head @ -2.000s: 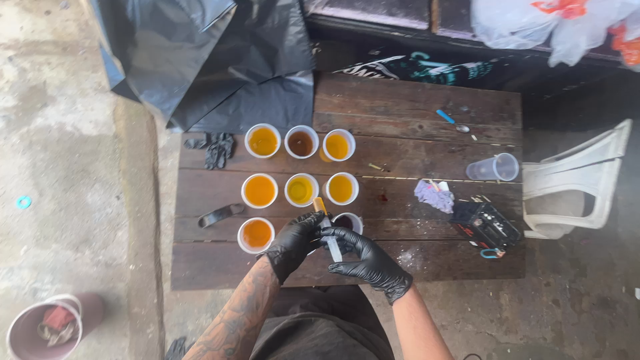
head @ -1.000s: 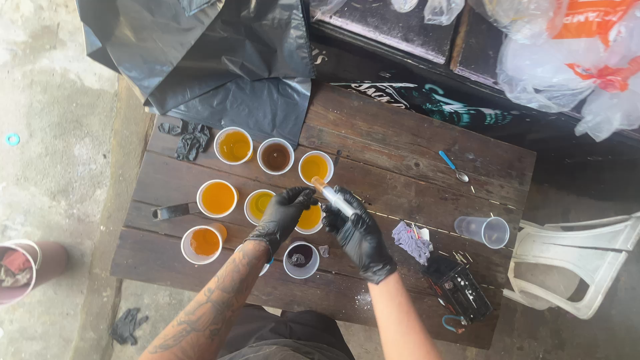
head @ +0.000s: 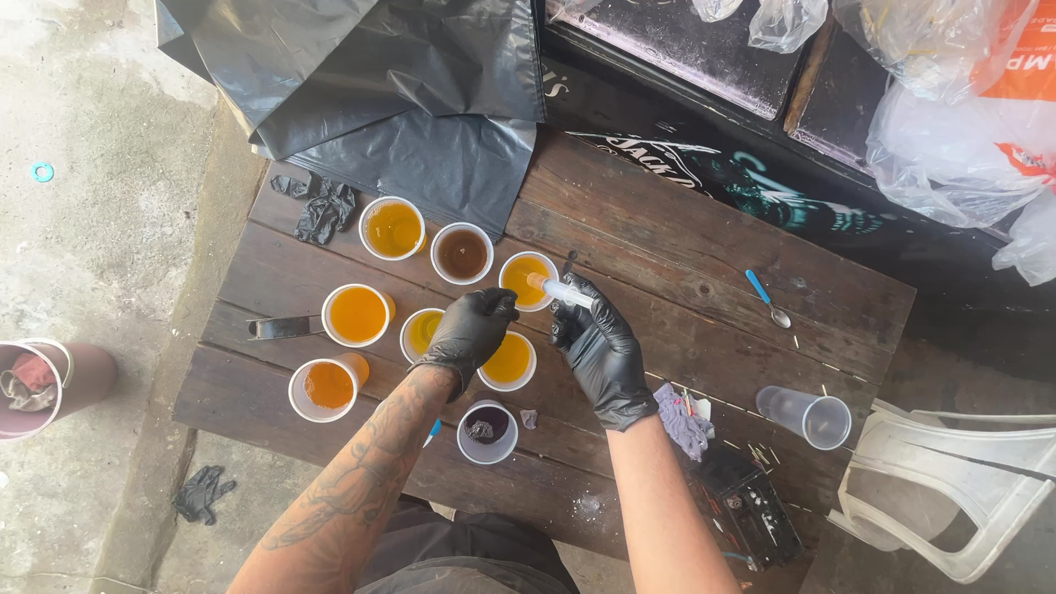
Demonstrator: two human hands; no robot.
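Note:
In my black-gloved right hand is a clear plastic syringe with an orange tip, tilted over a cup of amber liquid. My left hand, gloved too, hovers over the middle cups with its fingertips pinched together; whether anything small is between them cannot be told. It partly hides a cup of yellow liquid and a cup of amber liquid. Around them stand a cup of brown liquid, several cups of orange or amber liquid and a cup of dark purple liquid.
On the wooden table lie a black plastic sheet, a black glove, a blue-handled spoon, an overturned clear cup, a purple cloth and a black box. A white plastic chair is at the right, a bucket at the left.
My hands, together over the near cups two seconds ago, have moved away from my body and apart. The syringe is now over the far-row amber cup. The view has turned and come closer.

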